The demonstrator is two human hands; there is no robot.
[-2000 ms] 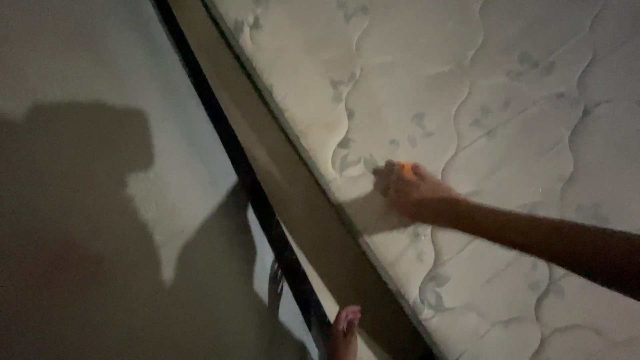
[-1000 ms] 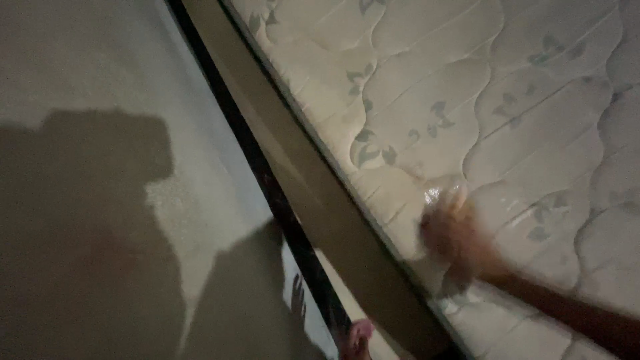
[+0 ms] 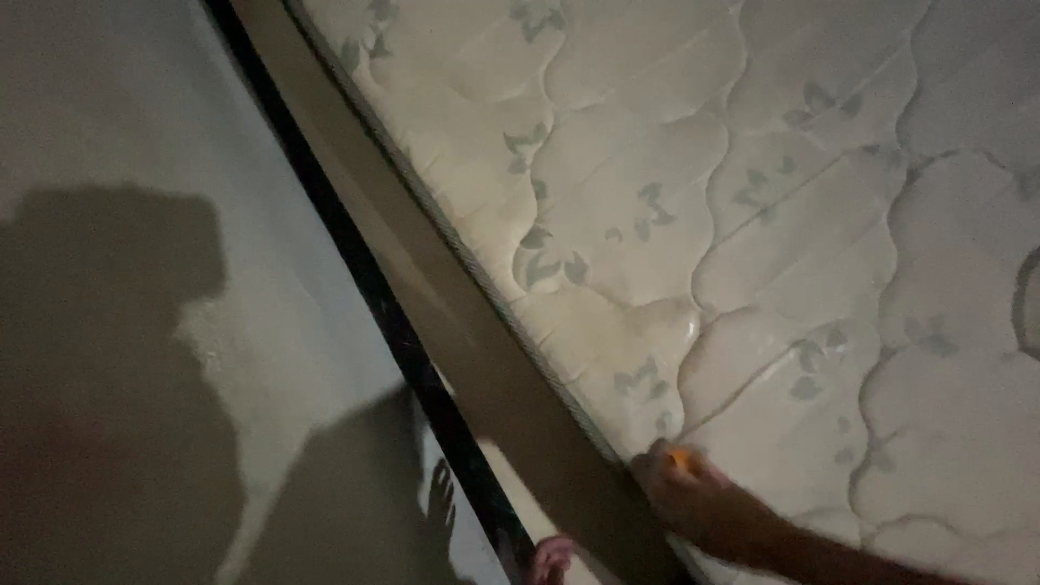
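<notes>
My right hand (image 3: 682, 487) is closed around a small orange object (image 3: 681, 457), mostly hidden by the fingers, at the lower edge of the quilted mattress (image 3: 634, 187). The mattress is cream with a grey leaf pattern and a corded edge. A small wet-looking shine shows on its quilting above the hand. At the bottom of the view, my left hand (image 3: 554, 556) rests against the dark edge (image 3: 382, 313) of a panel beside the mattress. Only part of that hand shows, and what its fingers do is unclear.
A brownish side band (image 3: 504, 390) runs diagonally between the dark edge and the mattress top. A pale, smooth surface (image 3: 276, 268) fills the left, with large shadows across it, one of them shaped like a head. The light is dim.
My right hand, with the orange object, has moved down the mattress toward its corded edge. My left hand stays by the dark edge, low in the view.
</notes>
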